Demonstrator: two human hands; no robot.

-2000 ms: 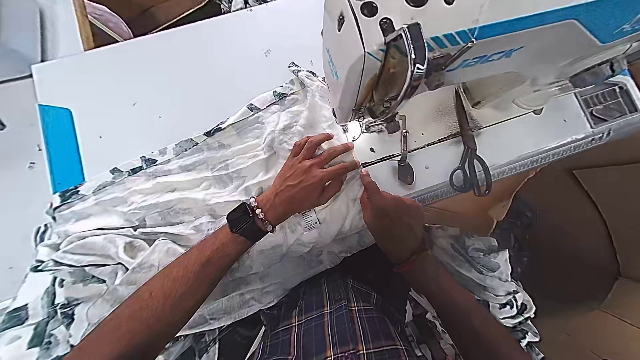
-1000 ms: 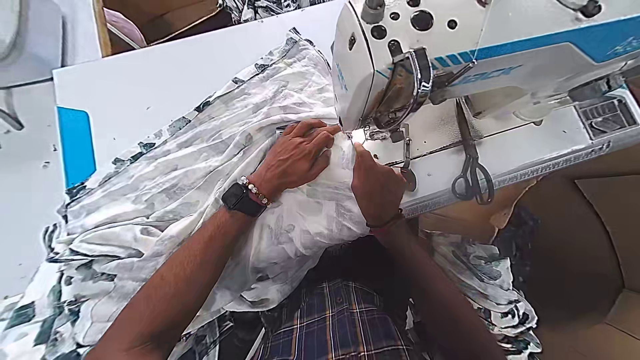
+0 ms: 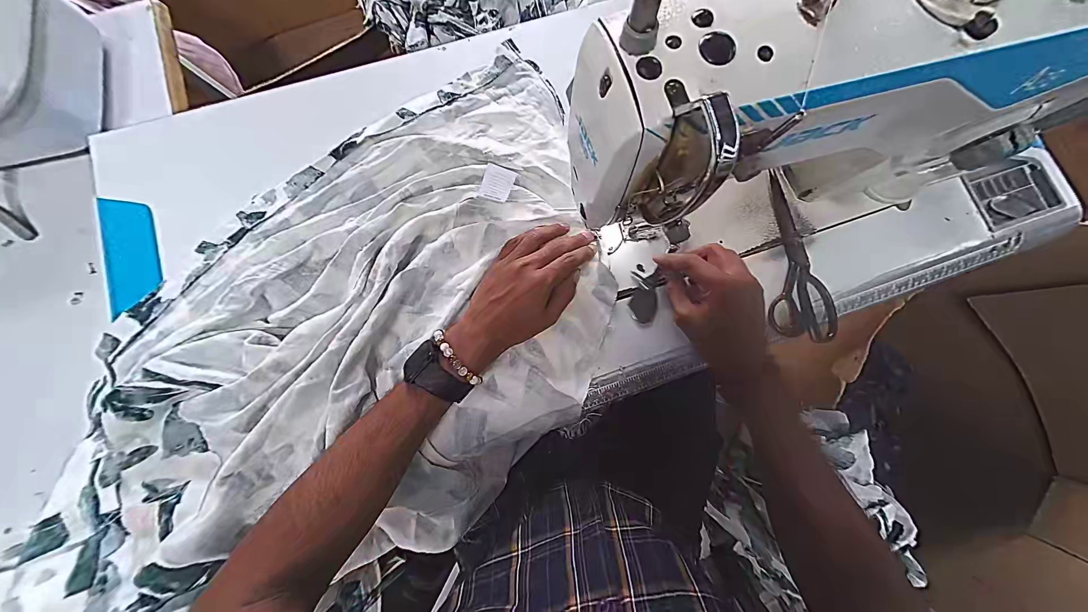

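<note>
White fabric with a grey-green print (image 3: 340, 280) lies gathered over the sewing table, one edge reaching the needle area of a Jack sewing machine (image 3: 608, 127). My left hand (image 3: 535, 289) rests flat on the cloth, its fingertips just left of the lit presser foot (image 3: 620, 238). To the right of the foot is my right hand (image 3: 714, 297), thumb and forefinger close together off the fabric; whether they pinch a thread or nothing, I cannot tell. A small white label (image 3: 496, 183) shows on the cloth. Dark scissors (image 3: 799, 280) lie on the machine bed beyond my right hand.
Cardboard boxes stand at the top left (image 3: 289, 42) and on the right (image 3: 977, 399). More printed fabric (image 3: 858, 476) hangs below the table edge at the lower right. A blue panel (image 3: 129, 255) marks the table's left end.
My right hand has moved right, off the cloth and away from my left hand. The fabric's right edge now lies left of the metal plate, and the label has come into view higher up.
</note>
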